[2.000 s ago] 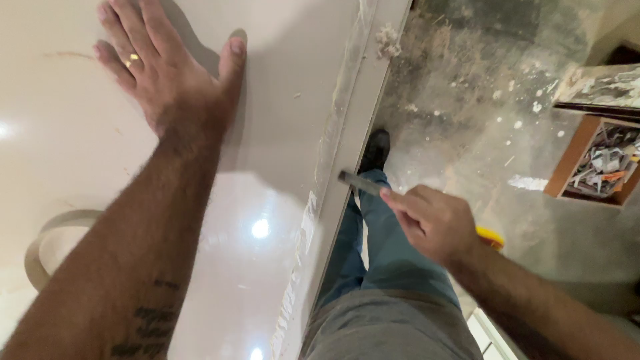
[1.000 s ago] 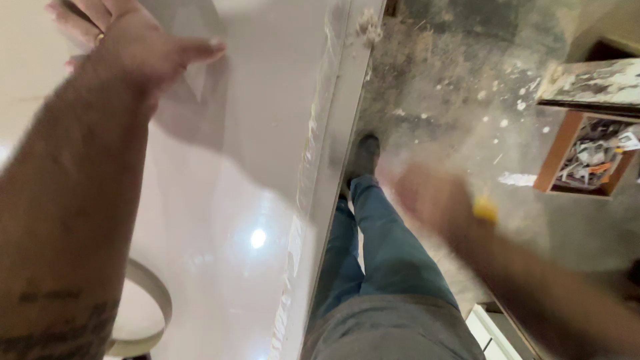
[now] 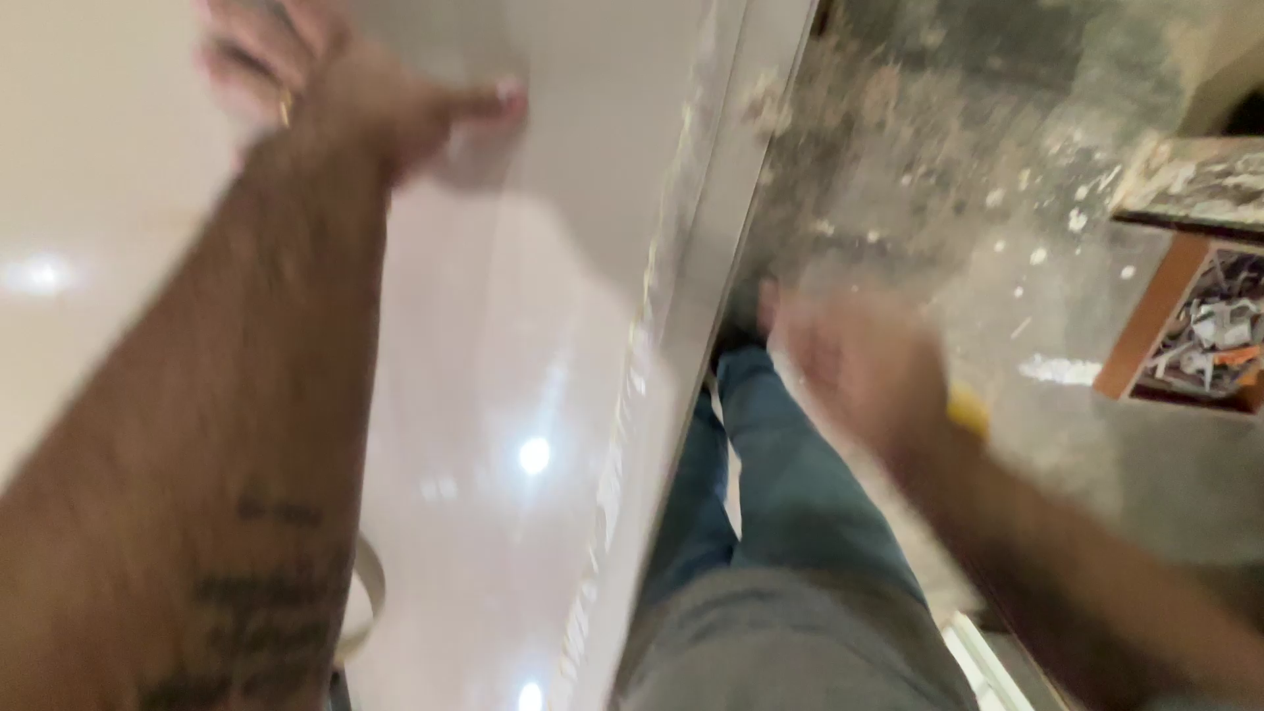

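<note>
A large glossy light-coloured panel (image 3: 494, 326) fills the left side, with a raised strip (image 3: 706, 257) along its right edge. White and yellowish residue (image 3: 622, 434) runs in a ragged line beside the strip. Near the top left, my left hand (image 3: 346, 99) is over the panel with fingers spread and thumb out, wearing a ring; nothing shows in it. My right hand (image 3: 859, 355), badly blurred, is just right of the panel edge with its fingers curled. Whether it holds anything cannot be made out. Something yellow (image 3: 968, 410) shows behind the right wrist.
An open wooden box (image 3: 1150, 316) of mixed hardware stands on the stained concrete floor (image 3: 948, 168) at the right, below a worn, paint-marked board (image 3: 1195, 183). A clump of debris (image 3: 768, 104) clings to the strip's upper edge. A curved band (image 3: 367, 583) lies by my left forearm.
Two seconds ago my right hand held a flat metal tool at the panel edge; the tool is no longer distinguishable in the blur. My left hand has shifted, its thumb now pointing right.
</note>
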